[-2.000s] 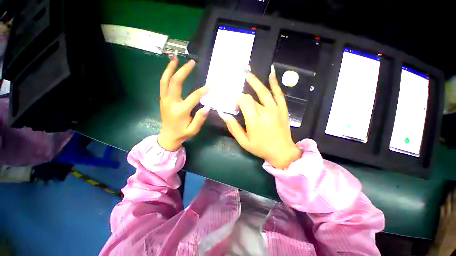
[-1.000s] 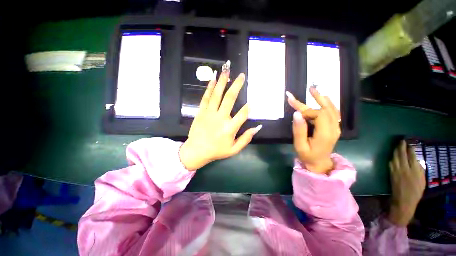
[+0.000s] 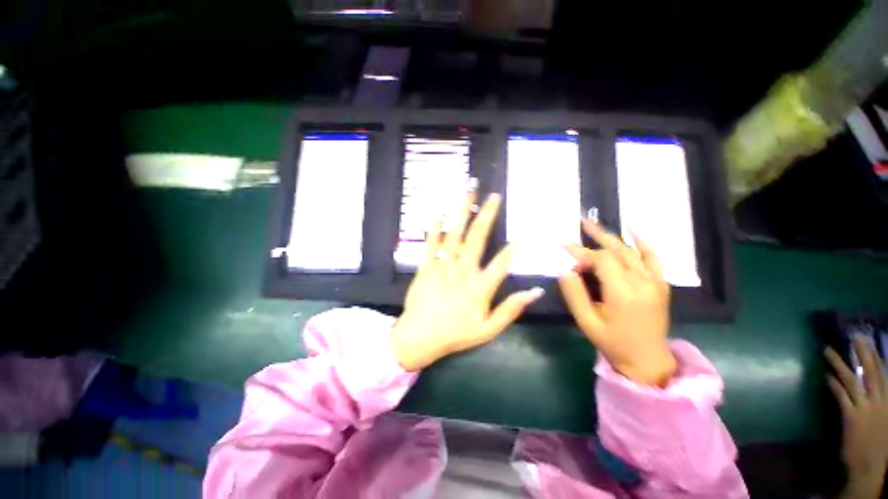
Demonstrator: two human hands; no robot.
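Observation:
A black phone tray [image 3: 487, 301] lies on the green bench with a smartphone in each recess. The far-left smartphone [image 3: 329, 205] shows a white screen with a blue top band, as do the two on the right. The second smartphone [image 3: 435, 180] shows a page of dark lines on white. My left hand [image 3: 458, 297] is spread over its lower part, fingers apart, holding nothing. My right hand [image 3: 628, 307] is over the gap between the third smartphone [image 3: 543, 200] and the fourth smartphone [image 3: 657, 210], fingers bent, holding nothing. Whether fingertips touch glass cannot be told.
A white label strip [image 3: 185, 171] lies on the bench at left. A yellowish taped post [image 3: 779, 132] slants at upper right. Another person's hand [image 3: 862, 409] is over a dark tray at the right edge. A purplish phone [image 3: 382, 76] shows behind the tray.
The view has shifted, so the tray sits lower and further right. The second phone's dark screen with a white circle is now a lined page. Both hands stay over the tray.

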